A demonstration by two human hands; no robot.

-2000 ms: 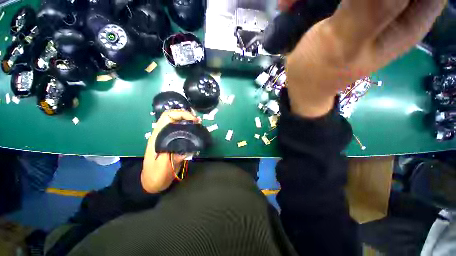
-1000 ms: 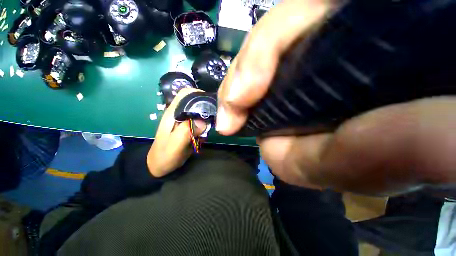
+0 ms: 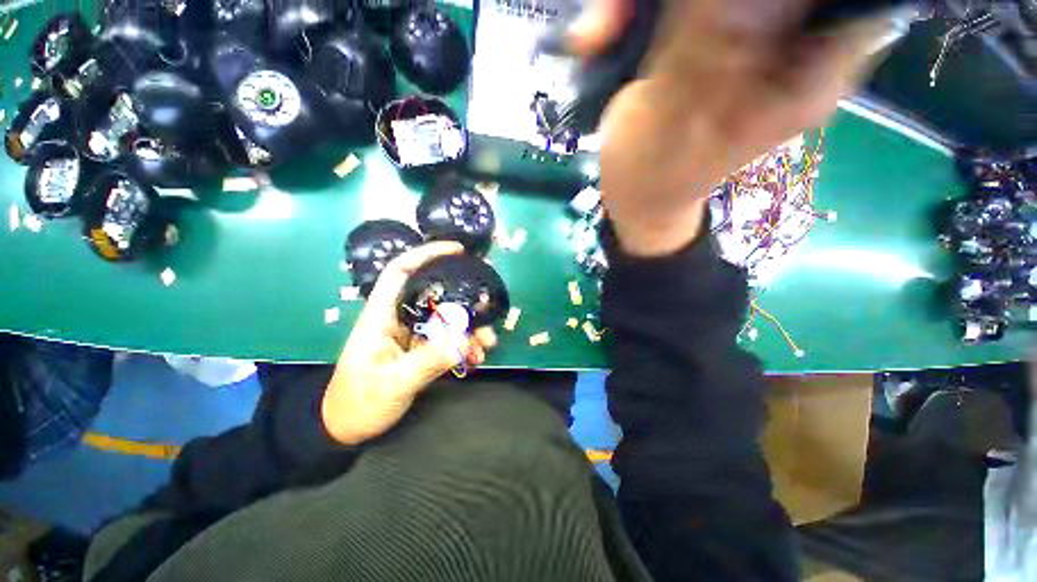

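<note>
My left hand (image 3: 387,358) holds a round black plastic housing (image 3: 475,284) near the bench's front edge. Its open side shows, with a small silver-white stepper motor (image 3: 447,324) and thin wires in it, near my fingertips. My right hand (image 3: 705,125) is raised at the top centre, large and blurred, wrapped around the dark electric screwdriver (image 3: 625,57). The tool's tip is near the silver-white screw feeder (image 3: 512,80); whether it touches cannot be told.
Black housings (image 3: 171,114) are piled at the left, some with boards. Two housings lie just beyond my left hand. Wired motors (image 3: 773,205) are heaped right of the feeder. Dark parts (image 3: 995,250) stand far right. A cardboard box (image 3: 819,443) is below the bench.
My right hand and the screwdriver have moved from beside the held housing up to the feeder. My left hand has turned the housing so its open side and motor show.
</note>
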